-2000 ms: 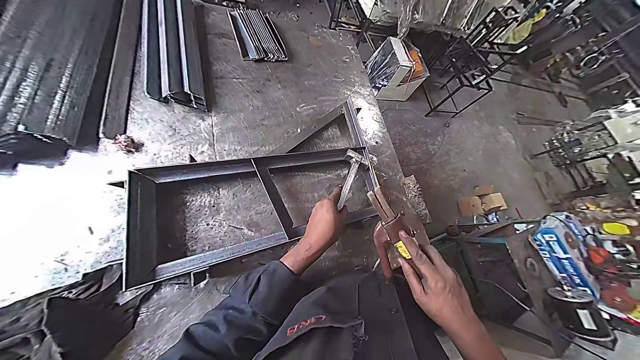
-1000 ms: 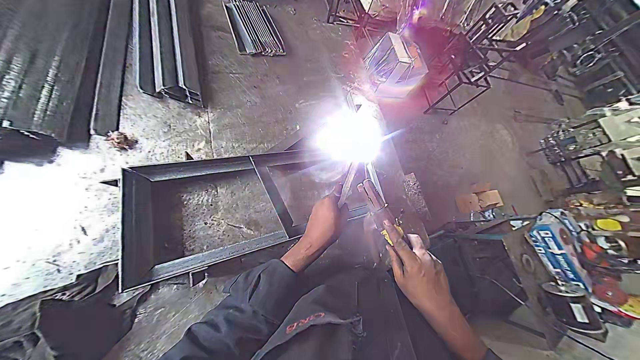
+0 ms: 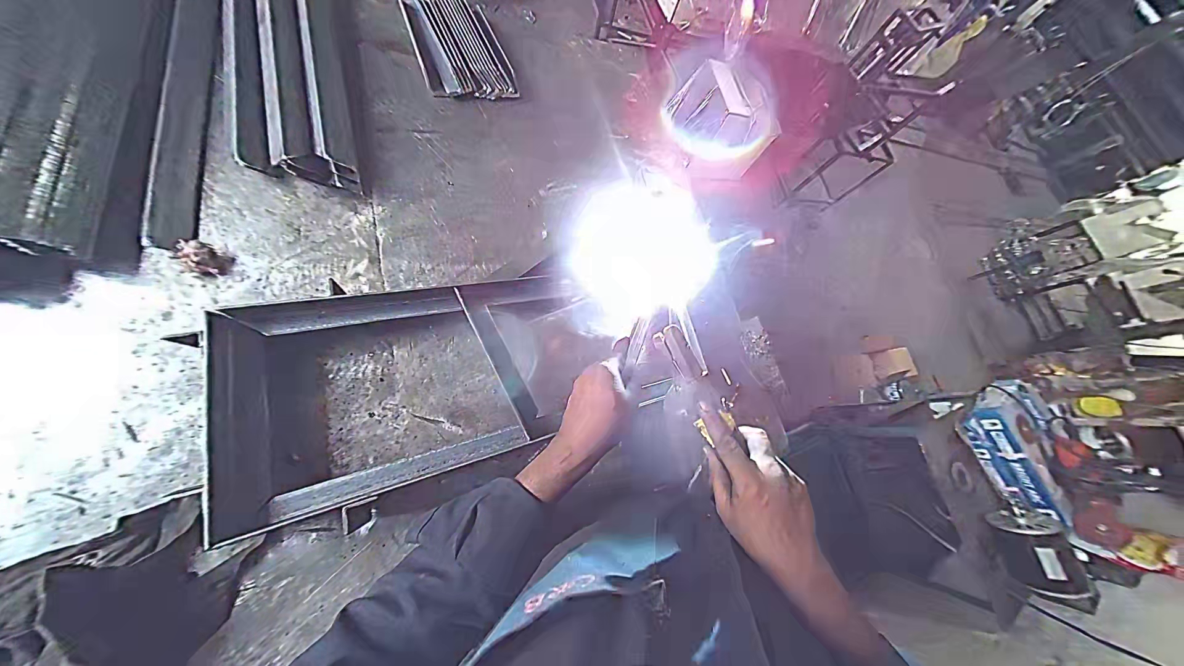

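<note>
A white welding arc glares over the right end of an angle-iron frame, hiding the joint beneath it. My left hand is closed on a metal tool or bar whose far end runs into the glare; its exact kind cannot be told. My right hand grips an electrode holder with a yellow mark, just right of my left hand, its front pointing up toward the arc. The frame lies flat on a metal work table, with a crossbar between its long sides.
Steel channels and a bundle of thin bars lie at the far side. Dark cloth is at the lower left. On the right are a blue and white box, a black spool and small metal stands. Sparks fly beside the arc.
Two seconds ago no arc burned and the frame's right end was visible. A bright arc showed one second ago and still burns, now with sparks. Both hands have kept their holds.
</note>
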